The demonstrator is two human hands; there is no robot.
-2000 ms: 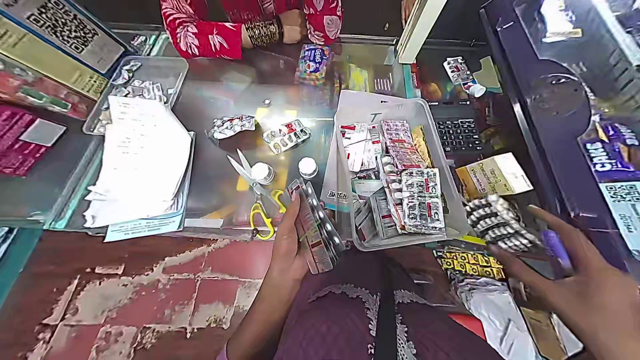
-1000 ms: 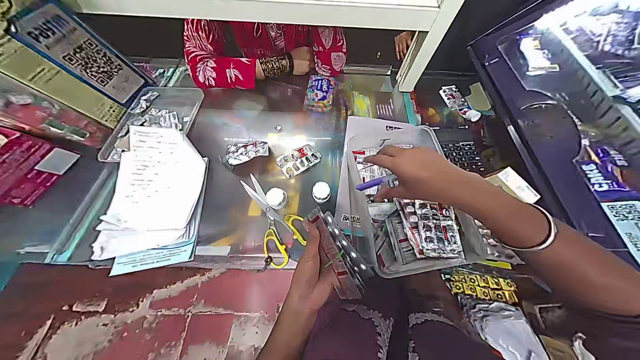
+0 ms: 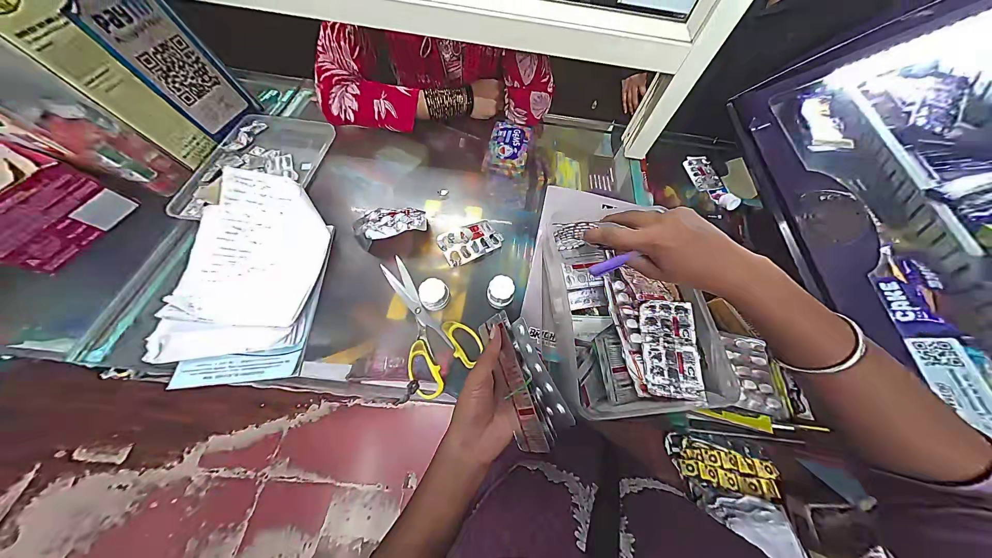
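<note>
My left hand (image 3: 484, 407) holds a banded bundle of blister strips (image 3: 531, 387) near the counter's front edge. My right hand (image 3: 666, 244) is over the far end of a clear plastic tray (image 3: 647, 409) full of tablet strips, its fingertips at a silvery blister pack (image 3: 577, 234); a purple pen (image 3: 612, 263) is also in this hand. Scissors with yellow handles (image 3: 425, 368) lie left of the bundle, partly open, beside two small white-capped bottles (image 3: 433, 294), (image 3: 501, 291). Behind them lie a cut tablet strip (image 3: 469, 243) and a crumpled foil strip (image 3: 393, 223).
A paper stack (image 3: 244, 256) lies at the left by another clear tray (image 3: 318, 151). Across the glass counter, a person in red sleeves (image 3: 372, 105) rests their hands near a sweets packet (image 3: 508, 147). More strips (image 3: 752, 372) lie right of the full tray, near a dark display case (image 3: 837, 209).
My right hand has come from right of the tray to its far end, with the purple pen. The left hand still holds the bundle of strips.
</note>
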